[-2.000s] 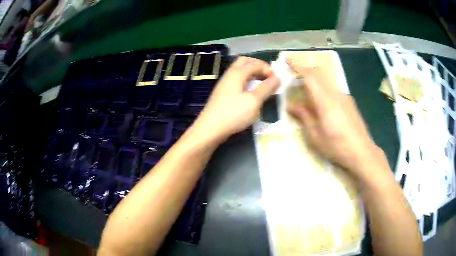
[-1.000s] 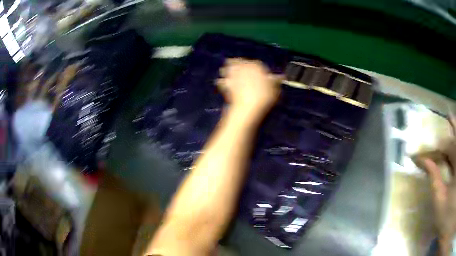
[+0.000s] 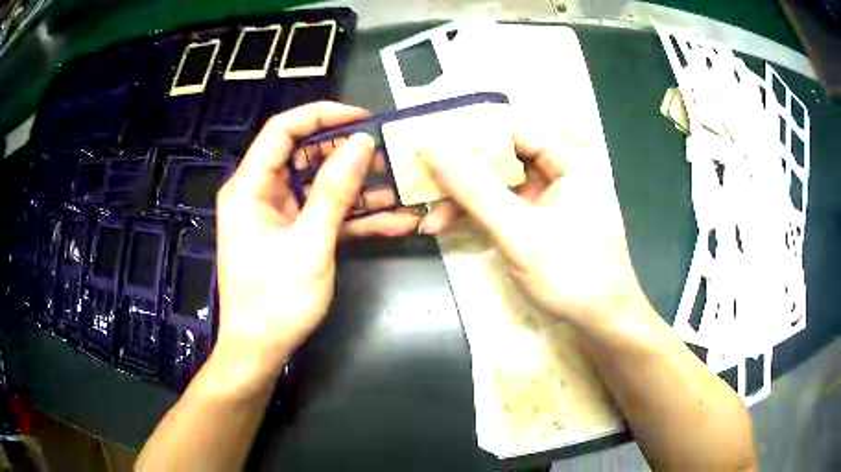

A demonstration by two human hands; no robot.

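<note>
My left hand (image 3: 286, 212) holds a dark blue-purple phone front housing (image 3: 443, 100) by its keypad end, above the bench. A pale tan adhesive piece (image 3: 452, 147) covers the window area of the housing. My right hand (image 3: 553, 230) presses its fingers on that piece and grips the housing's right end. The adhesive sheet stack (image 3: 553, 387) lies below my right hand. Its top sheet has an empty window hole at the upper left. The dark blister tray (image 3: 101, 101) at the left holds housings; three in its back row have pale cream outlines.
Tangled white waste liner (image 3: 742, 230) lies at the far right with a small tan scrap (image 3: 675, 111) on it. The pale metal edge rail (image 3: 636, 14) runs behind the bench (image 3: 387, 369).
My left hand has come back from the tray and now holds a housing. The adhesive piece is on it, with my right hand against it. The view has swung back to the right.
</note>
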